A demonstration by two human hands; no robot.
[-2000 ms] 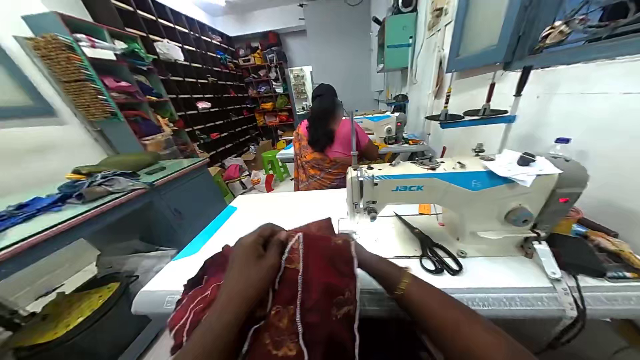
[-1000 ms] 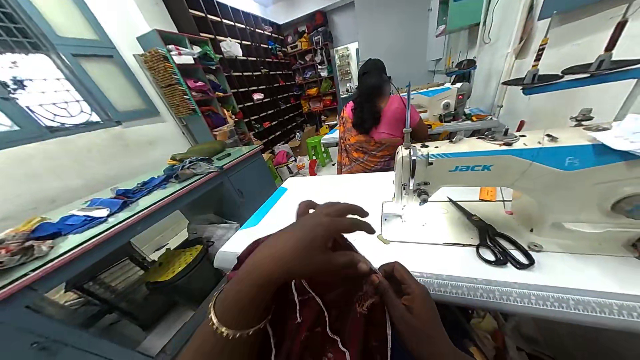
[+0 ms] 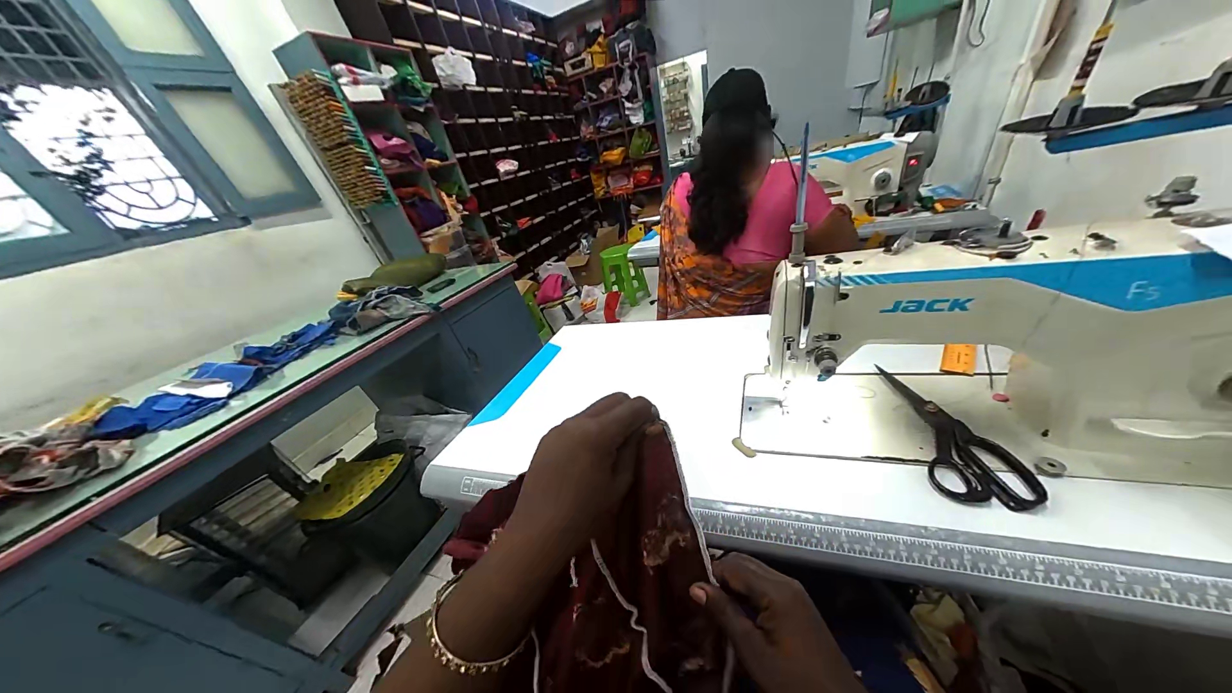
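Maroon patterned fabric with white piped edging (image 3: pixel 664 549) hangs over the near edge of the sewing table. My left hand (image 3: pixel 587 462) pinches its upper corner, fingers closed on the cloth. Lower down and to the right, my right hand (image 3: pixel 770 616) grips the same piped edge between thumb and fingers, so that the edge runs fairly straight between both hands. To the right stands a white Jack sewing machine (image 3: pixel 962 308), its needle area beyond my hands. Black-handled scissors (image 3: pixel 962 448) lie on the machine bed, blades pointing back left.
A person (image 3: pixel 741 212) sits facing away at another machine. The white tabletop (image 3: pixel 616 375) has a measuring scale along its front edge. At left are a glass-topped counter (image 3: pixel 289 375) with cloth pieces and a dark bin (image 3: pixel 375 510). An orange piece (image 3: pixel 958 358) lies behind the scissors.
My left hand, spread over the fabric a second ago, is now closed on its corner. My hands are farther apart, with the piped edge between them. The view has swung left since two seconds ago.
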